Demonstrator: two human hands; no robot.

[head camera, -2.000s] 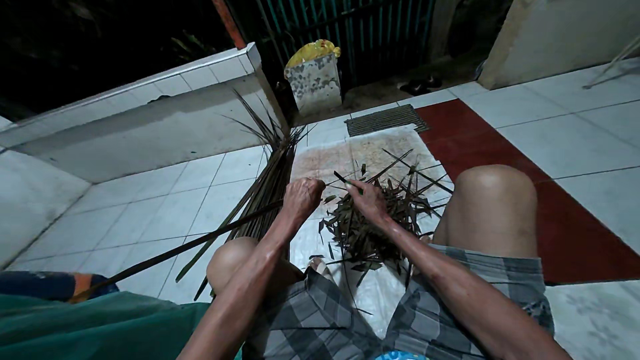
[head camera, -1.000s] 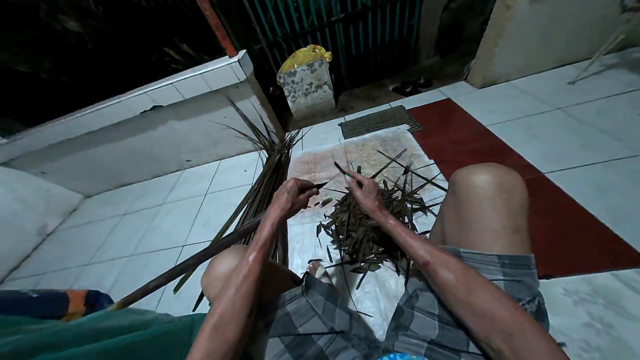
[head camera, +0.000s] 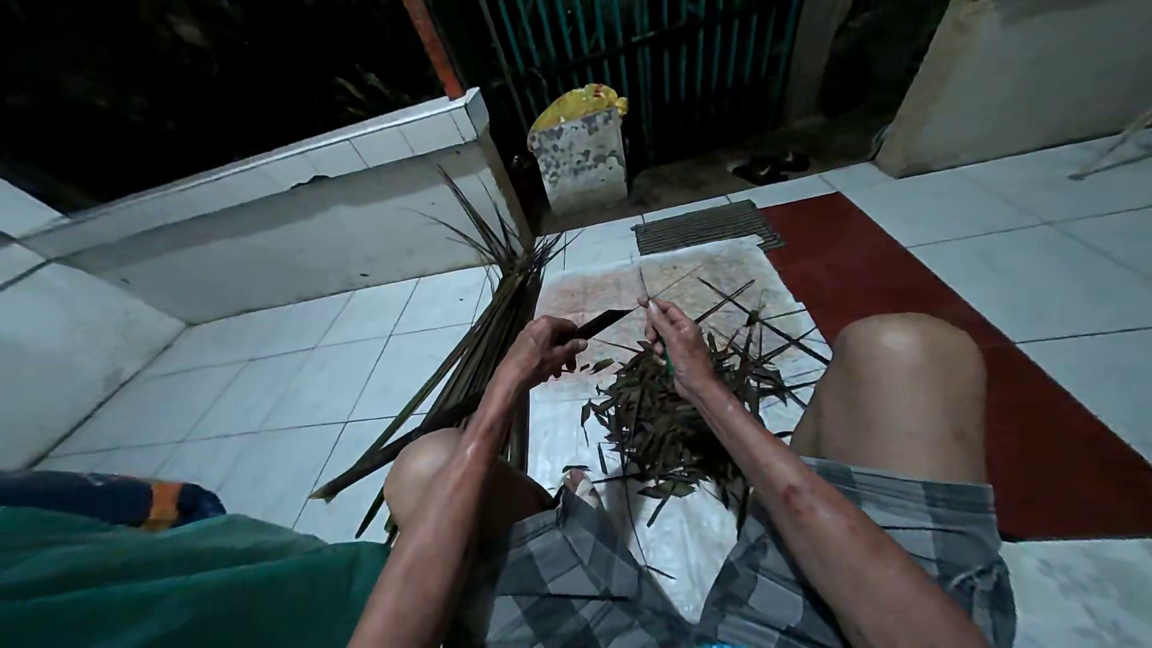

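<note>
My left hand (head camera: 545, 349) grips a long dark palm leaf (head camera: 605, 322), whose cut end points right and whose other part runs back under my forearm. My right hand (head camera: 677, 342) holds a small knife (head camera: 643, 281) with a green handle, its thin blade upright close to the leaf's tip. Below my right hand, a pile of short cut leaf pieces (head camera: 670, 427) lies on a pale, stained sheet (head camera: 585, 306), with thin dark sticks across its right side. Left of the sheet lies a bundle of long palm leaves (head camera: 486, 360).
A low tiled wall (head camera: 315, 211) runs along the left. Ahead stand a pillar block (head camera: 580, 162) with a yellow bag (head camera: 580, 103) on it and a ribbed mat (head camera: 706, 225). A red floor strip (head camera: 909, 333) lies right; green cloth (head camera: 180, 576) is at lower left.
The long leaf in my left hand extends less far to the lower left than before. My hands stay close together above the sheet.
</note>
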